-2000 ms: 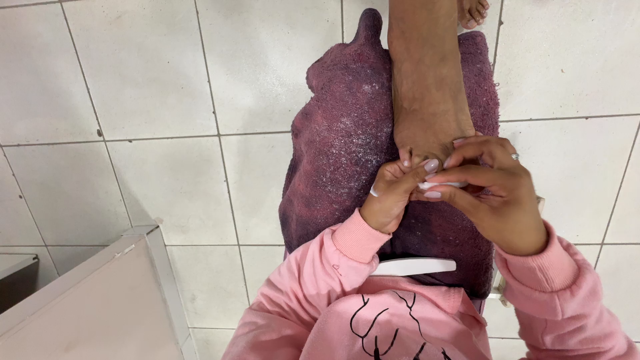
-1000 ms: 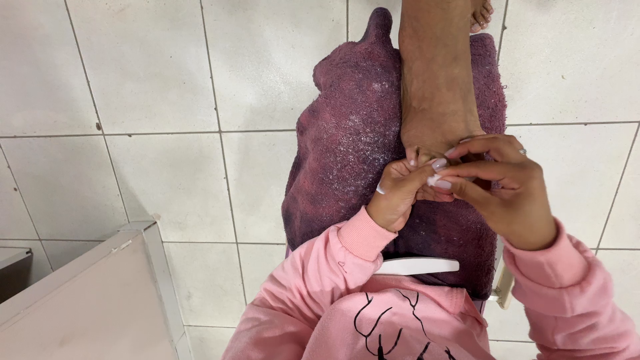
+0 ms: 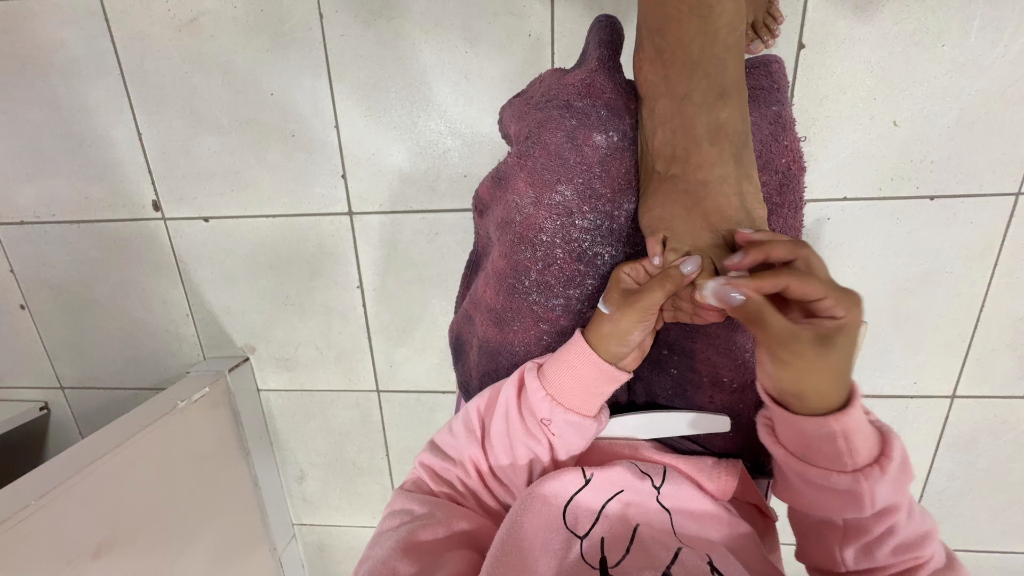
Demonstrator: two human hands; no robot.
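Observation:
Another person's bare foot (image 3: pixel 700 192) rests on a purple towel (image 3: pixel 552 240) dusted with white powder. My left hand (image 3: pixel 640 304) grips the toes, its thumb lying on top of them. Close by on the right, my right hand (image 3: pixel 792 312) pinches something small and white, perhaps cotton, at the toes; the blur hides its exact shape. A smear of white shows on my left hand near the base of the thumb. Across the towel by my waist lies a white curved nail file (image 3: pixel 668 424).
The person's other foot (image 3: pixel 764 24) is partly visible at the top edge. A pale cabinet or panel (image 3: pixel 136 488) with a worn edge stands at the lower left. White floor tiles (image 3: pixel 416 104) surround the towel.
My right thumb and fingertips have shifted slightly at the toes, while my left hand keeps its hold on them.

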